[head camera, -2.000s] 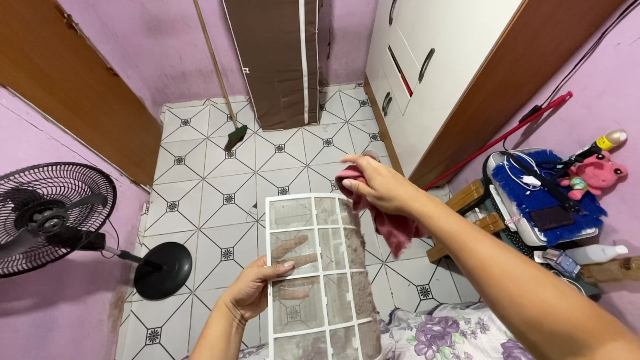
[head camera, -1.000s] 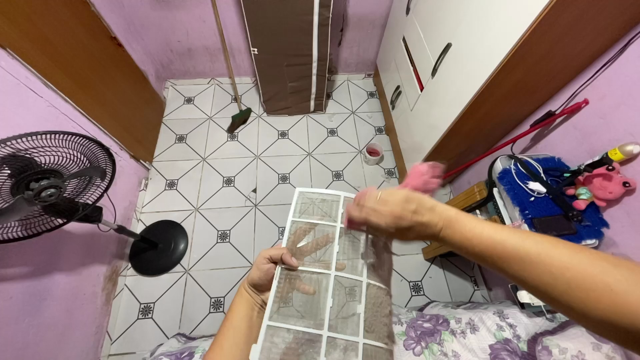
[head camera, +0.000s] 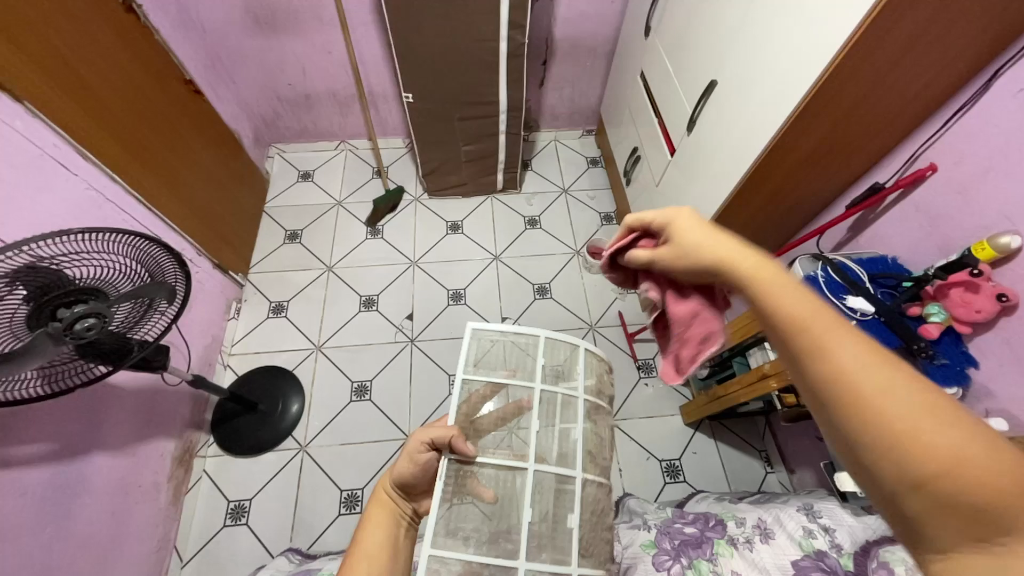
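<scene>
My left hand grips the left edge of a white-framed mesh air filter, thumb on the near face and fingers spread behind, showing through the mesh. The filter curves, and its right side looks grey with dust. Its lower end runs out of view. Up and to the right of the filter, my right hand pinches a pink cloth that hangs down. The cloth is apart from the filter.
A black fan stands at the left, a broom by the brown fabric wardrobe. White drawers, a small round container and a wooden stool are at the right. A flowered sheet lies along the bottom.
My right hand has moved away from the filter's upper edge, up and right, and the cloth now hangs loose from it. My left hand keeps its hold on the filter.
</scene>
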